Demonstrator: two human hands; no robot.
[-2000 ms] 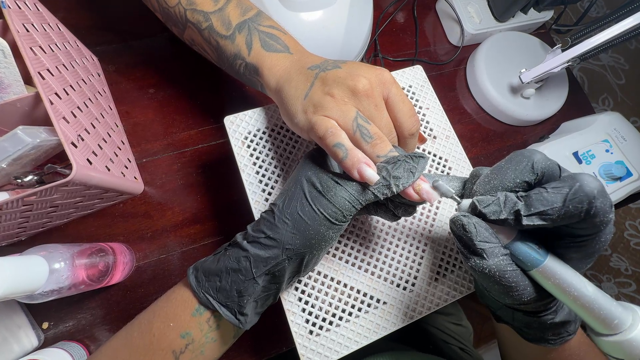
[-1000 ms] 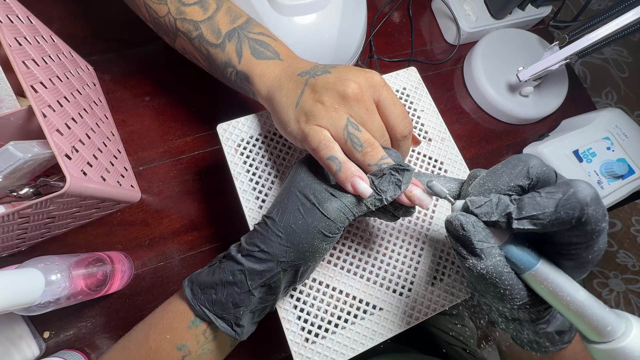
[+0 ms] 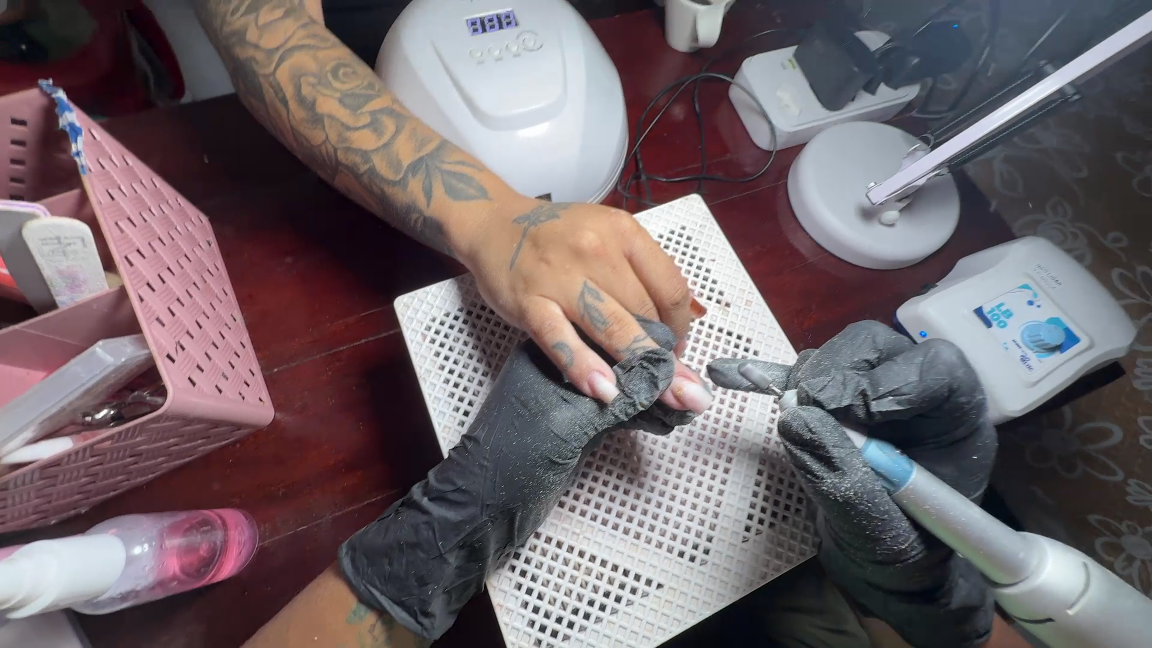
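My left hand, in a dusty black glove, grips a finger of another person's tattooed hand, whose fingers point toward the lower right. The gripped finger's pale nail sticks out past my fingertips. In my right hand, also gloved and dusted, is a silver electric nail drill. Its grey bit lies just right of that nail, with a small gap between them. Beneath the hands is a white perforated grille with dust on it.
Behind stand a white nail lamp, a power strip with cables and a cup. A desk lamp base and a white control unit are at right. At left are a pink basket and a bottle of pink liquid.
The drill bit, close by the nail before, now stands slightly apart from it. My left hand keeps its hold on the finger. The view has shifted, showing more of the nail lamp.
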